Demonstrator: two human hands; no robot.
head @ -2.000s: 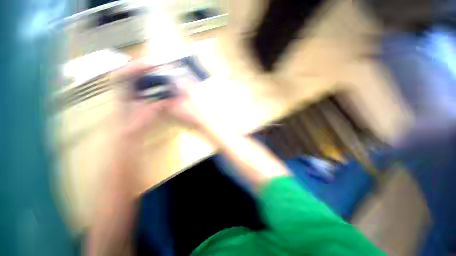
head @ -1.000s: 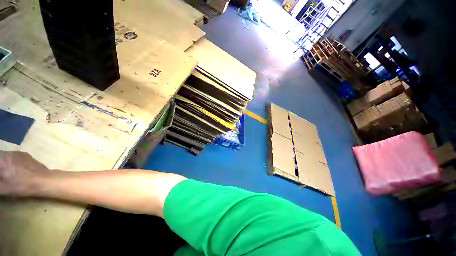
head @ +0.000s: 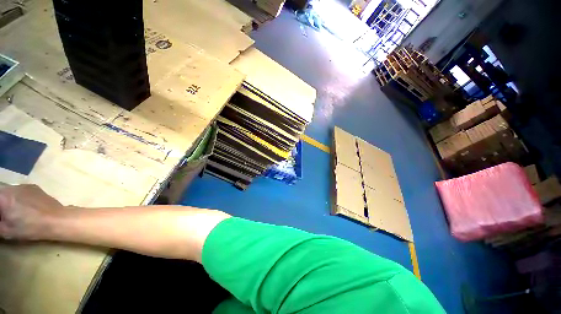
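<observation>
My right hand (head: 23,213) is at the left edge of the picture, over the bench's cardboard. Its fingers are cut off by the edge, so what it holds is hidden. My left hand is out of the picture. A flat dark sheet (head: 19,153) lies on the cardboard just beyond my right hand, partly cut off by the left edge. A tall black stack of housings (head: 107,55) stands farther back on the bench, its top out of the picture.
Part of a pale box (head: 7,72) shows at the left edge. Flattened cardboard (head: 246,138) is stacked beside the bench. More flat cardboard (head: 369,184) lies on the blue floor. A pink wrapped bundle (head: 489,201), brown cartons (head: 477,135) and wooden pallets (head: 409,73) stand at the right.
The blurred view has swung to the right, so my left hand and the work have left the picture. Over the last second, the view and right arm have shifted only slightly.
</observation>
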